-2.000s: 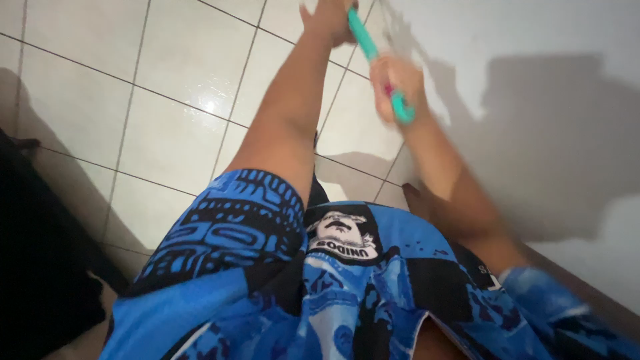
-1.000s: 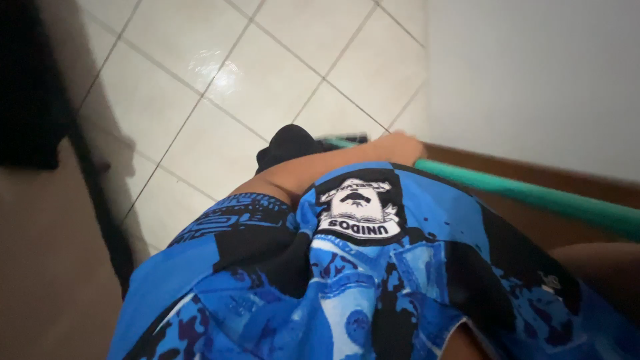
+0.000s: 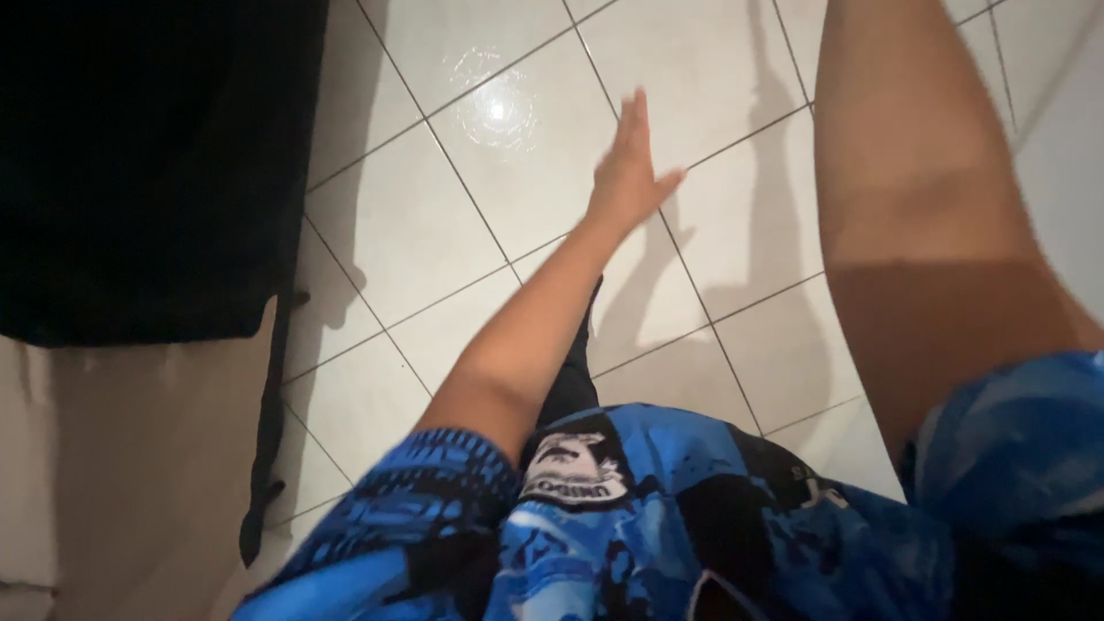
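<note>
My left hand [image 3: 632,168] is held out over the tiled floor [image 3: 448,241], its fingers extended and the thumb spread to the right, with nothing in it. The hand is slightly blurred. On the right side, my right forearm [image 3: 923,164] reaches up past the top edge of the view, so my right hand lies outside the picture. No green pole shows in this view. Below the arms is my blue and black patterned shirt [image 3: 638,535], and part of a dark-clad leg [image 3: 573,379] shows under my left forearm.
A black cloth [image 3: 155,164] hangs over a pale piece of furniture [image 3: 155,448] on the left, with a dark strip along its edge. A pale wall [image 3: 1069,147] stands at the far right. Shadows of arms fall across the tiles.
My left hand has let go of the green pole, which both hands held two seconds ago. The pole has left the view, and my right arm now extends forward. The view has shifted.
</note>
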